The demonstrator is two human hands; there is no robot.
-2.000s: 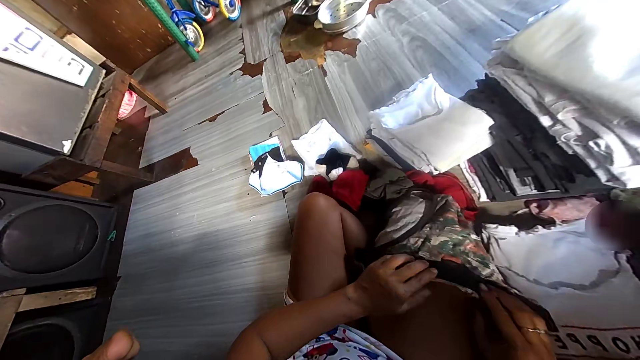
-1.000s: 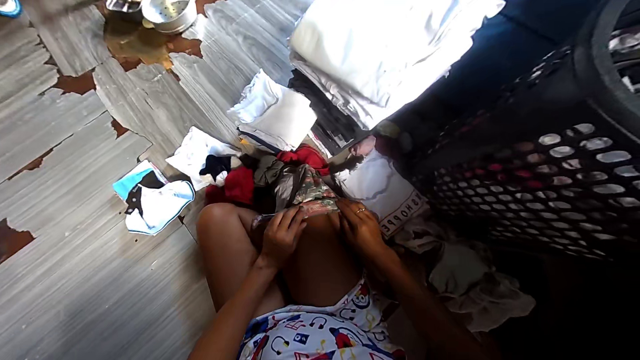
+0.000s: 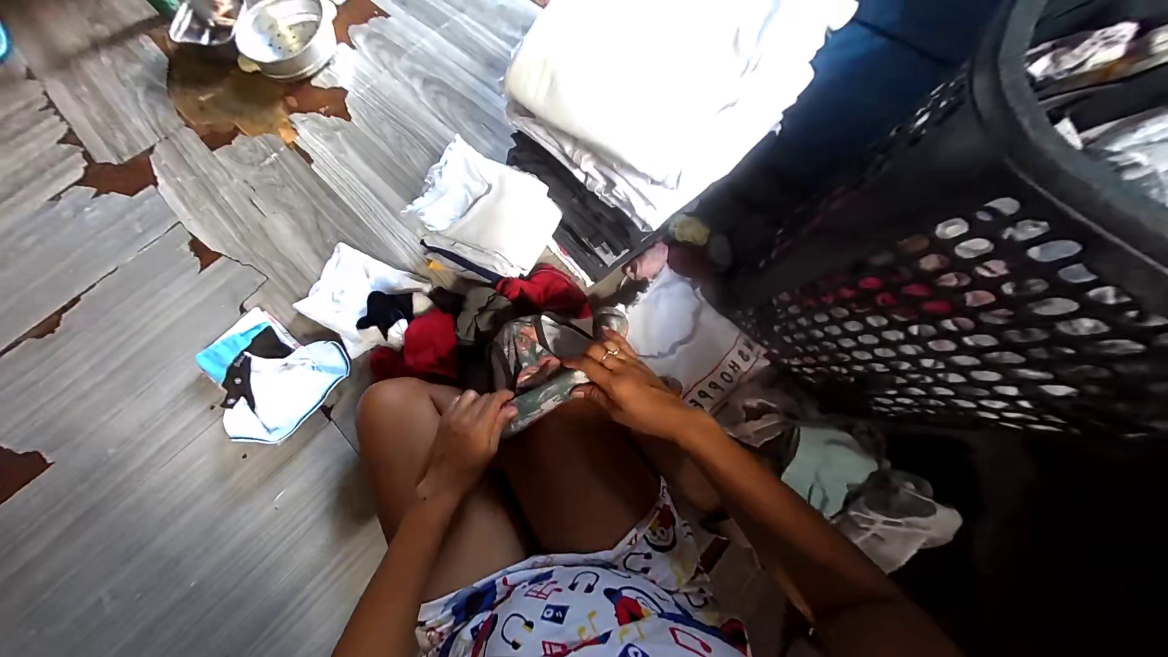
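A camouflage-print cloth garment (image 3: 540,397) lies over my thigh. My left hand (image 3: 470,433) pinches its near left edge between thumb and fingers. At the garment's right side, my right hand (image 3: 625,379), with a ring on one finger, grips the same cloth. Red cloth (image 3: 429,345) and an olive-grey cloth (image 3: 484,313) lie crumpled just beyond the garment. Farther off are a folded white cloth (image 3: 493,210) and a small white garment (image 3: 351,292). Left of my knee lies a white garment with blue trim (image 3: 287,392).
A tall stack of folded white cloth (image 3: 639,91) is ahead, beside dark folded clothes (image 3: 584,214). A black perforated plastic laundry basket (image 3: 995,182) stands at the right. A white printed garment (image 3: 680,328) and loose clothes (image 3: 830,465) lie near it. A metal pot (image 3: 287,36) sits on the worn floor.
The view has swung to the right, bringing the basket in. Both hands remain on the camouflage garment; its near edge now shows as a narrow band between them.
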